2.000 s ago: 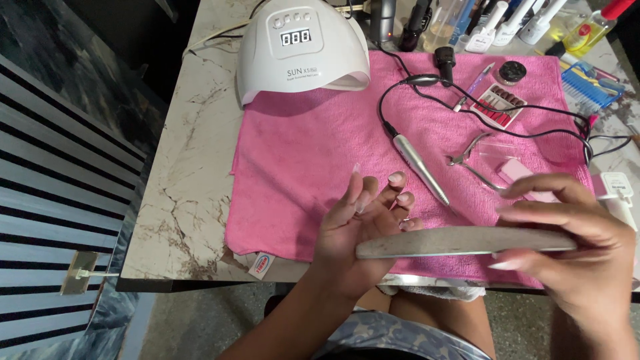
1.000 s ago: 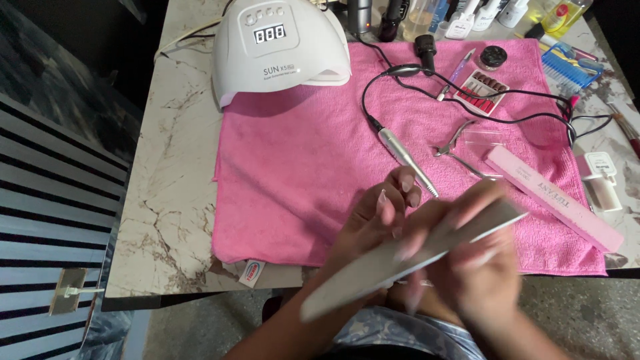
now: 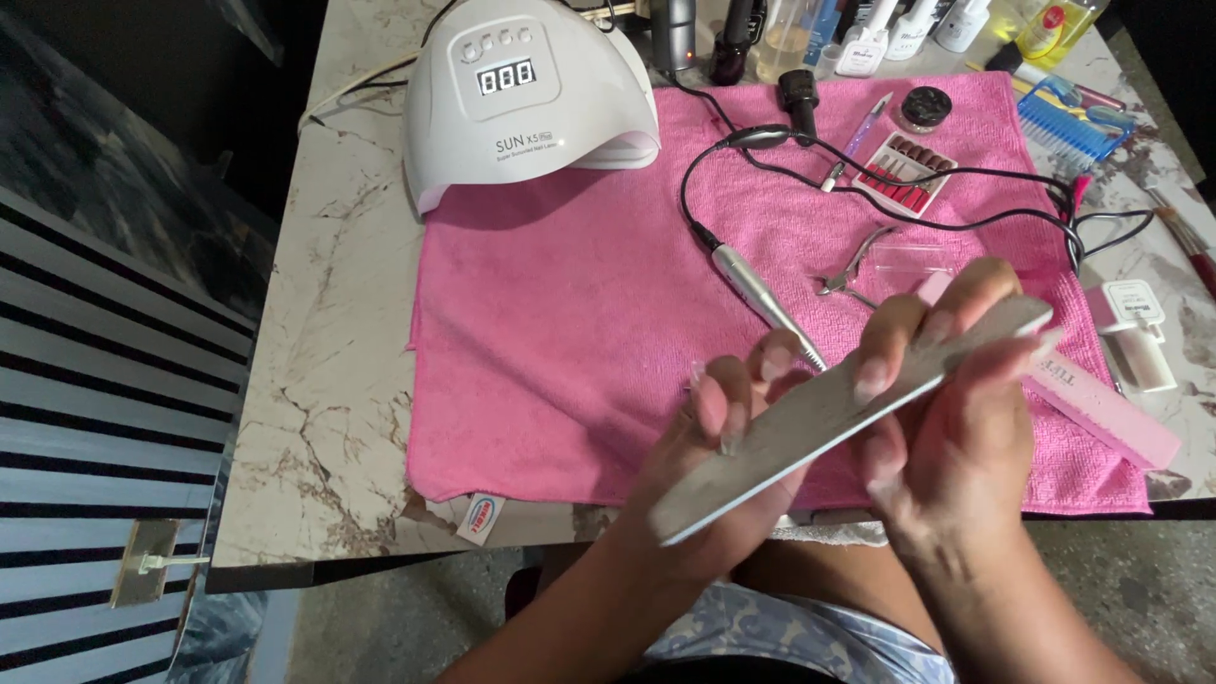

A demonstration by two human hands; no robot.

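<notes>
My right hand (image 3: pixel 959 408) grips a grey nail file (image 3: pixel 817 418) by its upper right part, fingers on both sides of it. The file slants down to the left across my left hand (image 3: pixel 727 446), whose fingers are curled, nails upward, behind the file. Whether the left fingers touch the file cannot be told. Both hands are over the near edge of a pink towel (image 3: pixel 532 351). A silver electric nail drill handpiece (image 3: pixel 765 299) lies just beyond the left fingertips. Beyond my right hand lie cuticle nippers (image 3: pixel 850 271), and a pink nail buffer block (image 3: pixel 1102 408) is partly hidden by that hand.
A white nail lamp (image 3: pixel 522 104) stands at the back left. Black cable (image 3: pixel 912 223) loops over the towel beside a box of drill bits (image 3: pixel 904 176) and a small round jar (image 3: pixel 925 108). Polish bottles (image 3: pixel 869 38) line the back; a blue comb (image 3: pixel 1073 123) lies right.
The file, level two seconds ago, now slants up to the right, after sloping across my left hand a second ago. My right hand still holds it.
</notes>
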